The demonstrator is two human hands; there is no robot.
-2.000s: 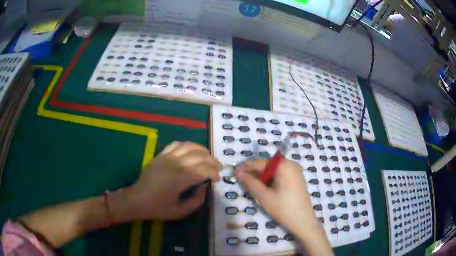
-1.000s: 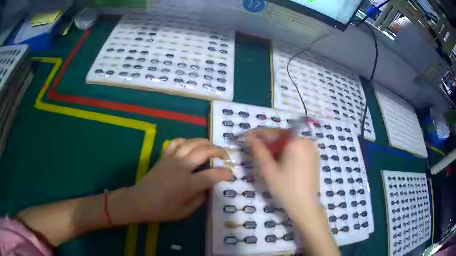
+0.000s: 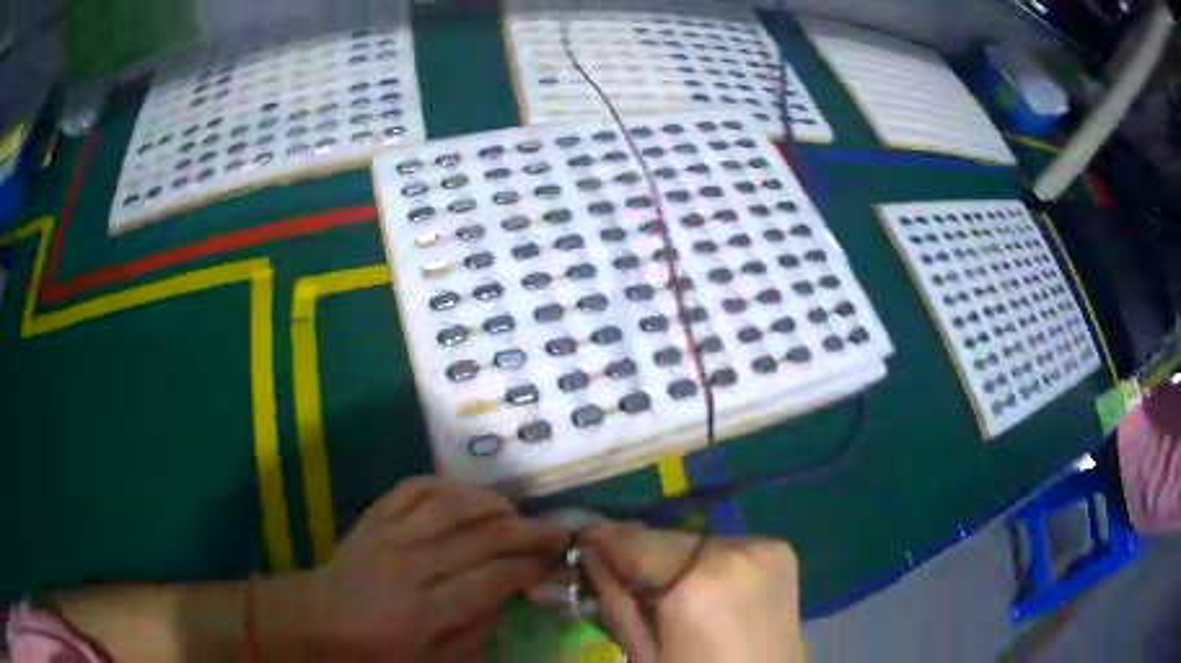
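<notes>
My left hand (image 3: pixel 447 563) and my right hand (image 3: pixel 699 589) meet at the bottom centre, just in front of the central tray (image 3: pixel 453 425). Their fingertips close around a small silvery round piece (image 3: pixel 574 557); which hand holds it is unclear. The red probe barrel is not visible. A thin dark red lead (image 3: pixel 668 246) crosses the tray, and a dark loop of cable (image 3: pixel 848 447) curves beside my right hand. The tray bears rows of dark oval parts (image 3: pixel 592 416). Two spots in its left column look pale, and a lower one looks gold (image 3: pixel 477 408).
Other part trays lie at the back left (image 3: pixel 119 218), back centre (image 3: pixel 525 104), back right (image 3: pixel 861 110) and right (image 3: pixel 978 417). Yellow tape (image 3: pixel 268 415) and red tape (image 3: pixel 220 250) mark the green mat. A blue stool (image 3: pixel 1068 550) stands beyond the bench's front right edge.
Both hands have left the central tray's left column and come together at its near side. The view has turned down and right; the monitor has left the picture. The red barrel no longer shows.
</notes>
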